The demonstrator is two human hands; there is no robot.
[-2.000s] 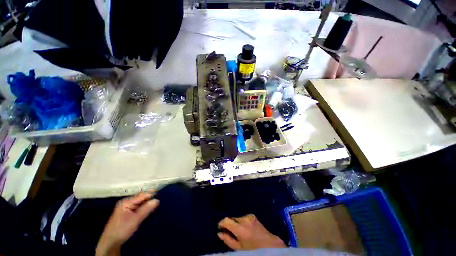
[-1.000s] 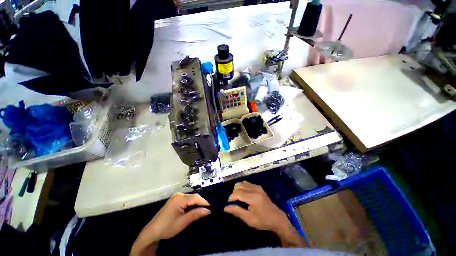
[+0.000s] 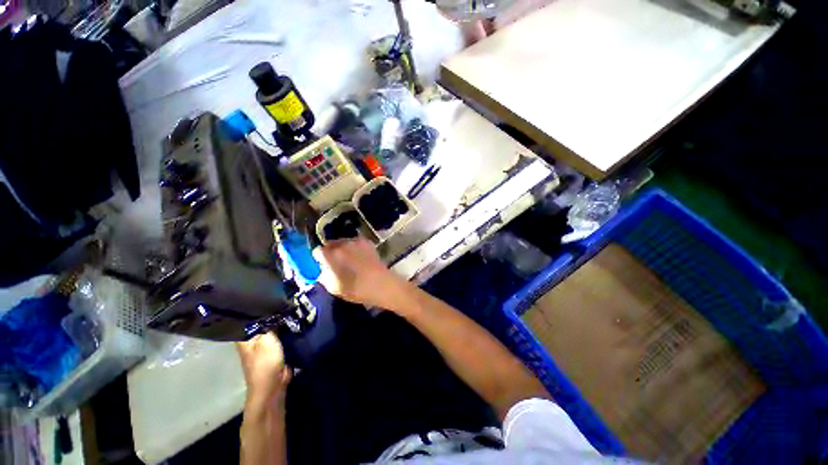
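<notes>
The dark garment (image 3: 363, 390) hangs from the near end of the button-sewing machine (image 3: 222, 236) down over my lap. My left hand (image 3: 265, 363) is at the machine's near end, closed at the garment's left edge, with its fingertips partly hidden by the head. My right hand (image 3: 354, 271) is curled beside the blue strip (image 3: 300, 256), at the near edge of the button tray (image 3: 404, 221). Its fingertips are blurred, and I cannot tell if it holds anything. Black buttons (image 3: 383, 203) lie in both tray compartments. The metal clamp (image 3: 301, 311) is partly hidden between my hands.
Behind the tray are a cream keypad box (image 3: 320, 171) and a black bottle (image 3: 282, 102). Small dark snips or tweezers (image 3: 423, 182) lie right of it. A blue crate (image 3: 581, 245) with cardboard is lower right. A white basket (image 3: 118, 331) with blue plastic is left. Another table (image 3: 599, 82) stands upper right.
The view has turned and moved closer. My right hand has gone from the garment at the table edge up to the tray and blue strip. My left hand has moved against the machine's near end.
</notes>
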